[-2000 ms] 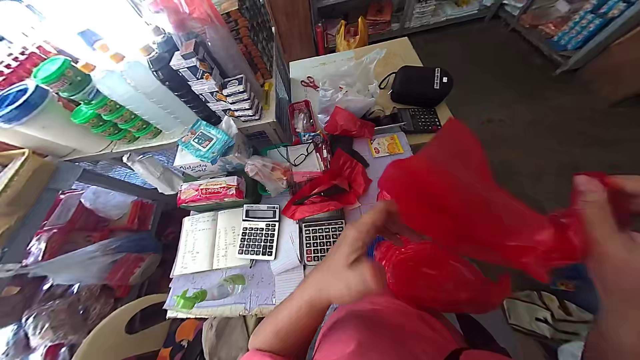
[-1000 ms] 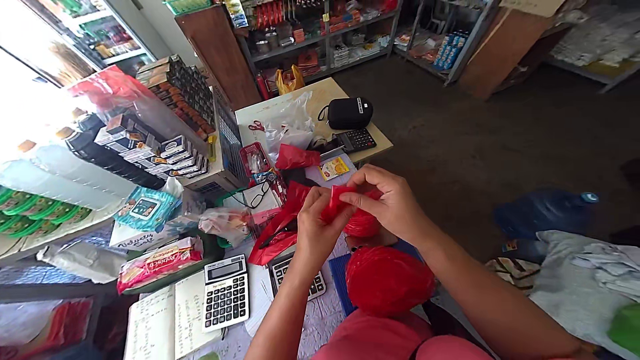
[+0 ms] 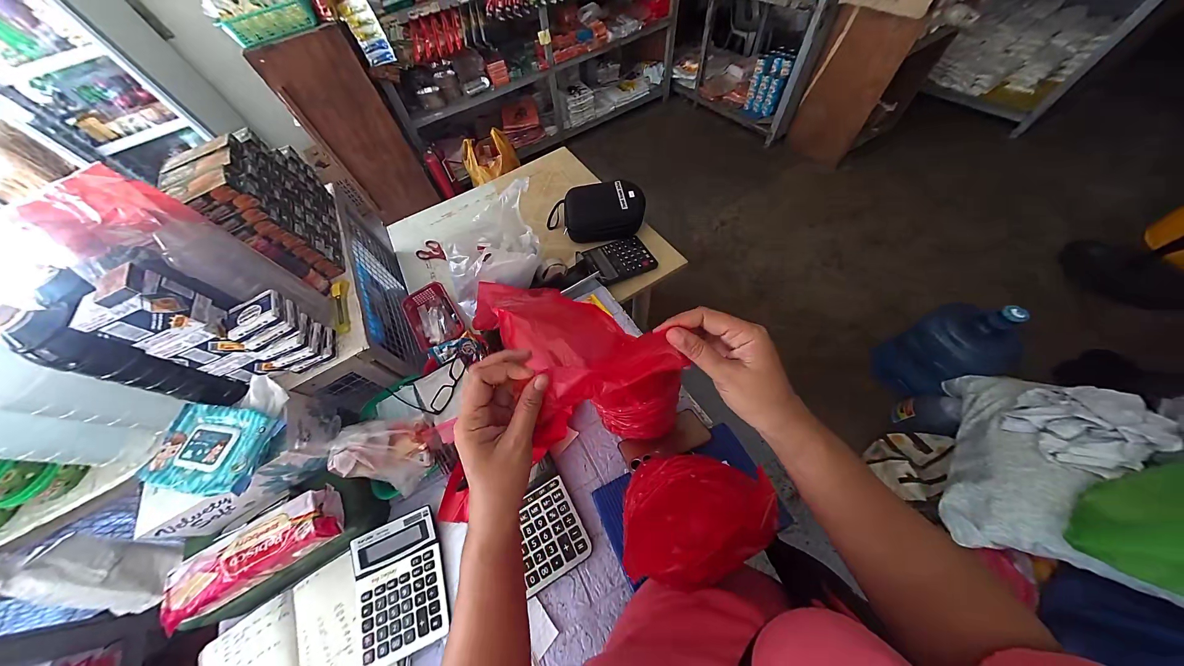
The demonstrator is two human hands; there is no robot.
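Note:
A thin red plastic bag (image 3: 569,338) is spread between my hands above the desk. My left hand (image 3: 499,416) pinches its near left edge, fingers curled. With thumb and forefinger, my right hand (image 3: 726,356) grips its right end. Below the bag sits a bunched red plastic bundle (image 3: 636,407), and nearer my body lies a rounded, filled red plastic bag (image 3: 698,518). Under my left forearm are a white calculator (image 3: 400,587) and a second calculator (image 3: 553,532), the latter partly hidden by my wrist.
Black eyeglasses (image 3: 444,388), a red basket (image 3: 433,316), red-handled scissors (image 3: 430,251), a black zip case (image 3: 603,211) and a black calculator (image 3: 618,260) lie on the desk. Stacked boxes (image 3: 268,338) stand left. A blue water jug (image 3: 953,347) and piled cloth (image 3: 1054,462) are at the right.
One second ago my hands were close together on a small bunched piece of red plastic; now they are apart with a red bag spread between them. The view has shifted.

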